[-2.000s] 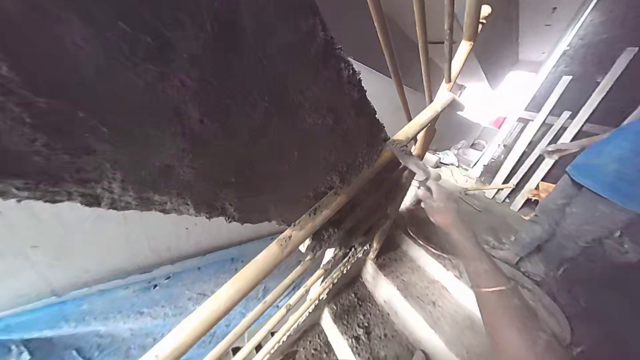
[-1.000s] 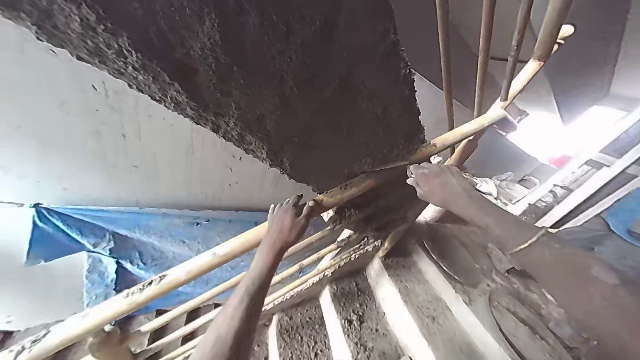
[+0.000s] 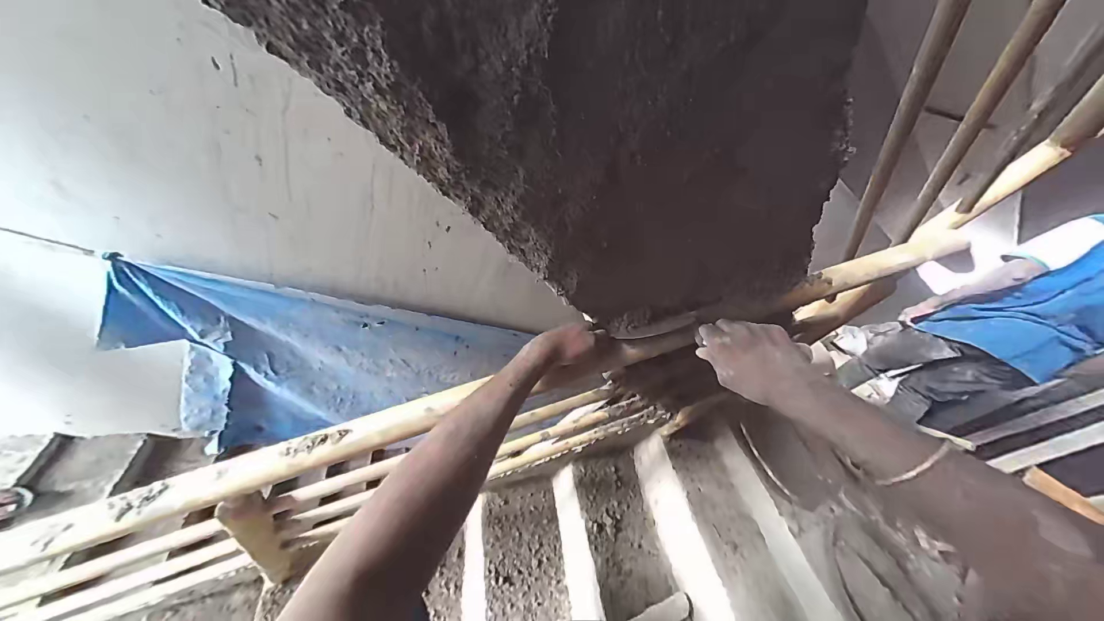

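Note:
A pale yellow handrail (image 3: pixel 414 410) runs diagonally across the view, smeared with mortar in places. Above it, a dark, rough mortar-coated surface (image 3: pixel 638 164) comes down close to the rail. My left hand (image 3: pixel 573 343) is at the rail below its lower corner; its fingers are mostly hidden. To the right, my right hand (image 3: pixel 750 358) is curled beside the rail, seemingly around the handle of a plastering trowel. The thin edge of the trowel's blade (image 3: pixel 660 328) shows between the hands, under the coated surface; its handle is hidden.
Stair steps (image 3: pixel 595 517) with mortar crumbs lie beneath the railing. A blue sheet (image 3: pixel 293 345) hangs beyond it at left. A person in a blue garment (image 3: pixel 1009 319) is at the right. Slanted poles (image 3: pixel 914 129) rise at upper right, and boards (image 3: pixel 1052 423) lean below.
My left hand, out of view two seconds ago, came onto the rail and is now nearer my right hand. The view has swung considerably.

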